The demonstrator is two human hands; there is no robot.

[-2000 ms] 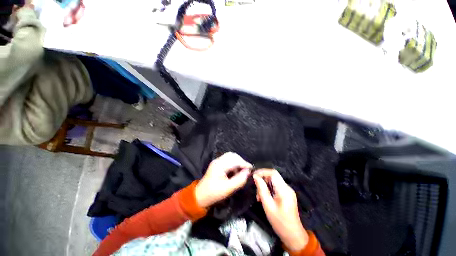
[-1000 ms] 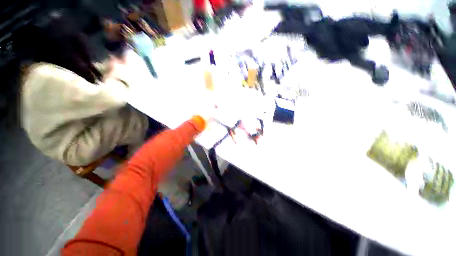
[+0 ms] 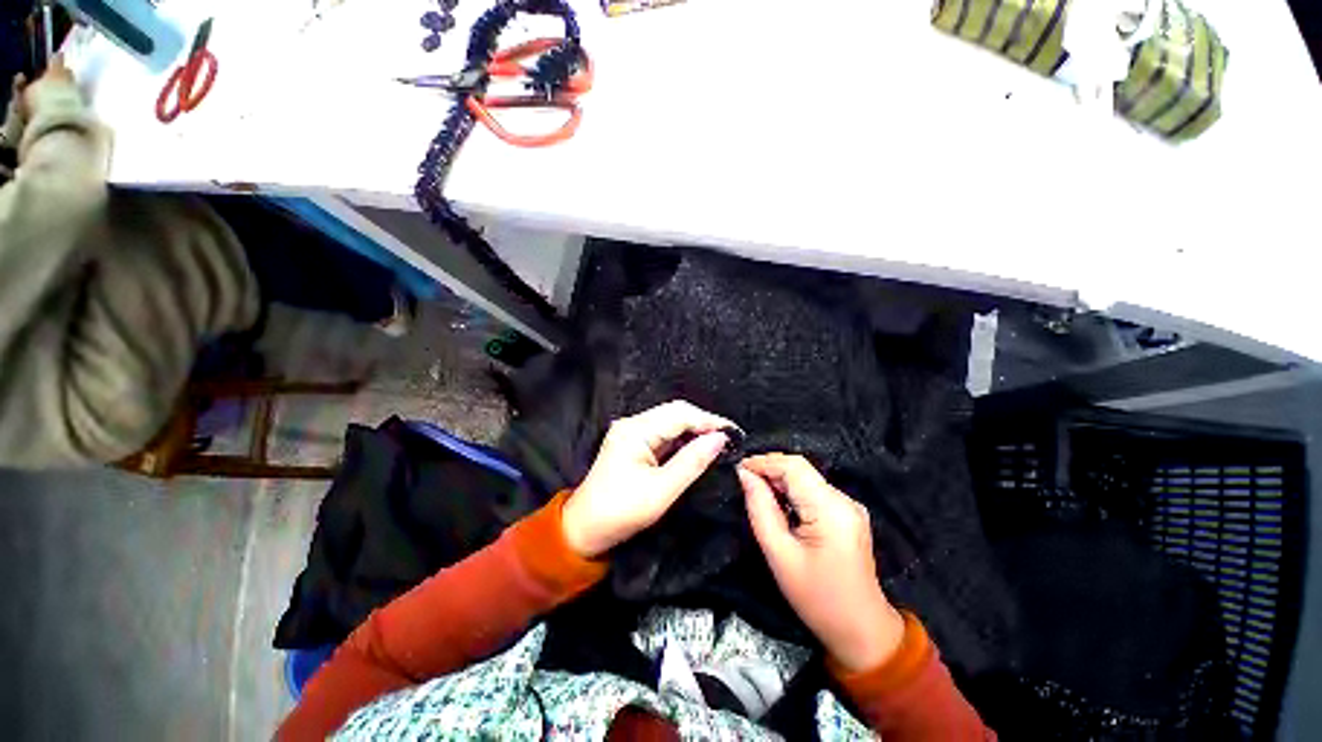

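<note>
A black garment (image 3: 740, 348) with nubbly, slightly shiny cloth lies across my lap below the table edge. My left hand (image 3: 641, 478) pinches a small dark disc, perhaps a button, between thumb and fingertips above the garment. My right hand (image 3: 815, 544) is just to the right of it, with thumb and index fingertip pinched together near the disc. Whether the right fingertips hold a needle or thread is too small to tell.
Red-handled scissors (image 3: 529, 94) lie on the white table (image 3: 754, 138) under a black beaded strip (image 3: 445, 145) hanging off the edge. Striped bundles (image 3: 1171, 73) lie back right. A black crate (image 3: 1232, 565) stands right; a seated person (image 3: 123, 312) is left.
My left arm was reached out over the table a second ago and is now back over the lap beside my right hand. The view has swung down from the table to the garment.
</note>
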